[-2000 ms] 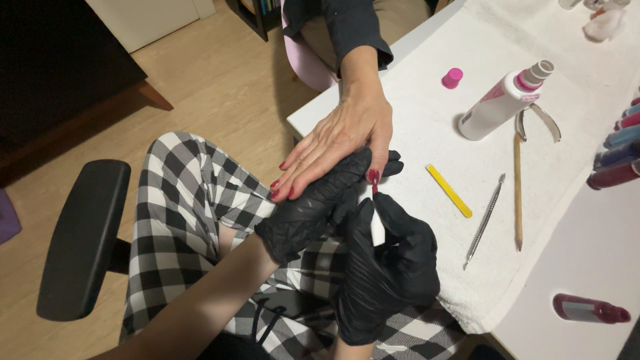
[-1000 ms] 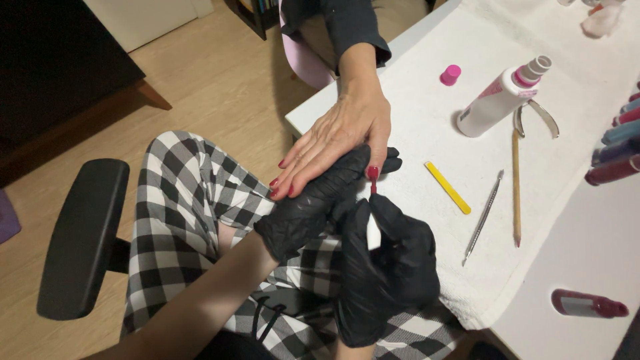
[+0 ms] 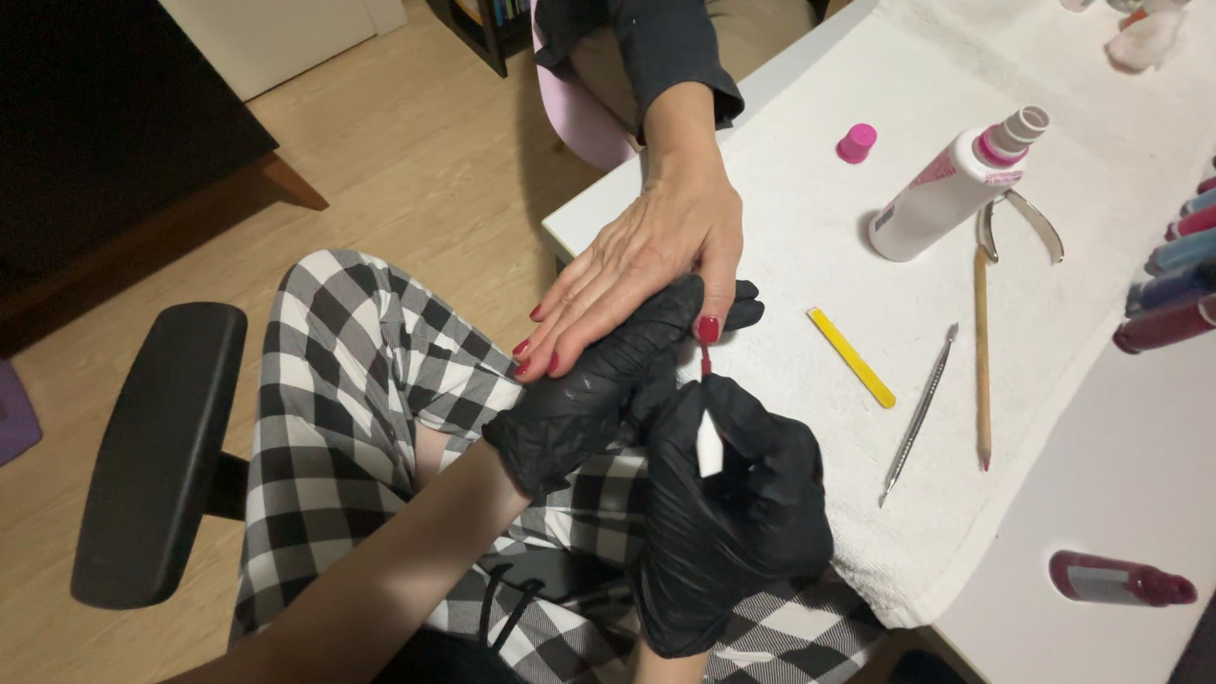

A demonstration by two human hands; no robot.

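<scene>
My left hand (image 3: 594, 394), in a black glove, holds another person's hand (image 3: 651, 247) from beneath, its fingers showing past that thumb. My right hand (image 3: 746, 503), also black-gloved, pinches the white cap of a nail polish brush (image 3: 709, 445). The brush's red tip is at the person's thumbnail (image 3: 708, 330), which is glossy red; the other nails in view are red too. An uncapped bottle of dark red nail polish (image 3: 1121, 579) lies at the lower right. Nearest on the towel are a yellow nail file (image 3: 850, 358), a metal cuticle pusher (image 3: 919, 415) and a wooden stick (image 3: 982, 361).
A white towel (image 3: 912, 57) covers much of the white table (image 3: 1073, 456). On it stand a white pump bottle (image 3: 950, 190), a pink cap (image 3: 857, 143) and cuticle nippers (image 3: 1035, 223). Several polish bottles (image 3: 1167, 323) line the right edge. A black chair armrest (image 3: 160, 456) is at the left.
My right hand has moved the brush slightly; its red tip is lower on the thumbnail than two seconds ago. My left hand keeps its hold on the person's hand.
</scene>
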